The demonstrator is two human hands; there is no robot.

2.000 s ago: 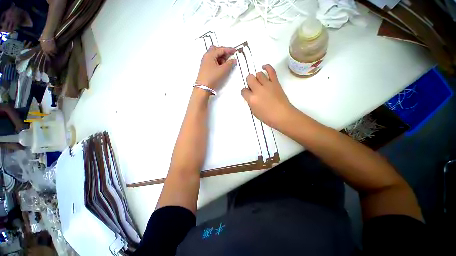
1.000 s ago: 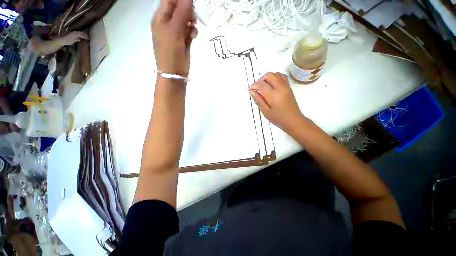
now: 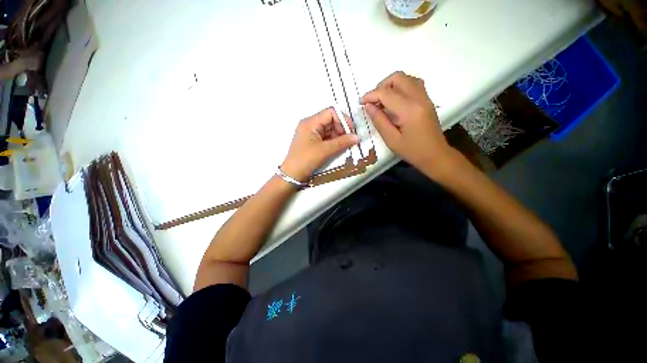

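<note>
White-faced bag panels [image 3: 234, 106] with thin brown edges lie overlapped on the table, their dark-lined margins running down to brown corners near the front edge. My left hand [image 3: 323, 144] is at the margins near those corners, thumb and fingers pinched around a short pale strip [image 3: 343, 118]. My right hand [image 3: 406, 117] is just to the right, its thumb and index finger close together at the outer margin. Whether anything thin is between its fingertips cannot be told. A blurred pale patch shows between the hands.
A fanned stack of panels [image 3: 117, 227] stands at the left. The glue bottle [image 3: 410, 8] is cut off by the top edge. A brown scrap box [image 3: 496, 131] and a blue bin [image 3: 567, 85] are below the table's right edge. Another person's arm [image 3: 21, 65] shows at upper left.
My left hand has come down from the top to the panels' near corners. My right hand stays at the outer margin, now nearer the corner. The view has shifted, cutting off the bottle and cord bundle.
</note>
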